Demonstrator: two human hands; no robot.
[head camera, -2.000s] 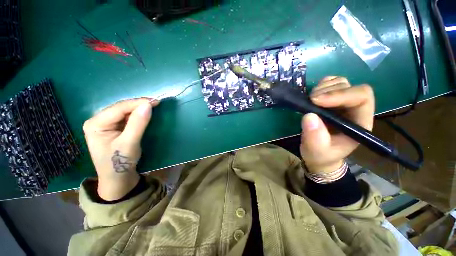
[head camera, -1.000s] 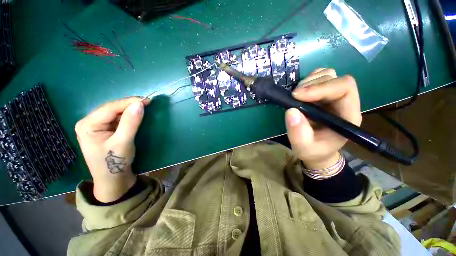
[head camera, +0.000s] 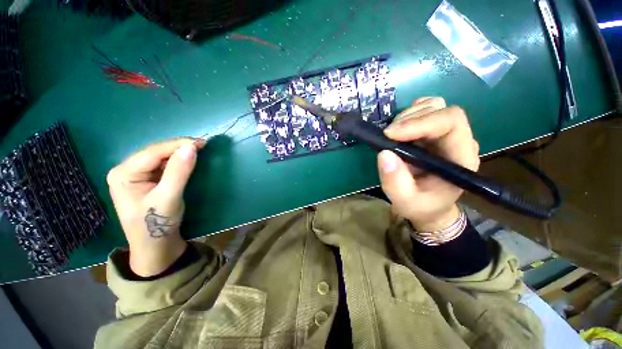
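A black PCB panel (head camera: 326, 109) with white and silver marks lies flat on the green mat (head camera: 225, 177) in front of me. My right hand (head camera: 431, 160) holds the black soldering iron (head camera: 436, 165) like a pen, its brassy tip over the upper left part of the panel. My left hand (head camera: 155, 194) pinches thin solder wire (head camera: 235, 123) between thumb and index finger. The wire runs right to the panel and ends near the iron's tip. Whether wire and tip touch cannot be told.
A block of stacked PCB panels (head camera: 51, 194) stands at the left. Red lead wires (head camera: 129, 76) lie behind my left hand. A clear plastic bag (head camera: 472, 42) and a slim silver tool (head camera: 558, 58) lie at the right, beside a black cable (head camera: 563, 88). A dark round object (head camera: 198, 17) is at the back.
The iron and my right hand have moved left, and the tip has shifted slightly left over the panel. The view has shifted a little. Both hands keep their grips.
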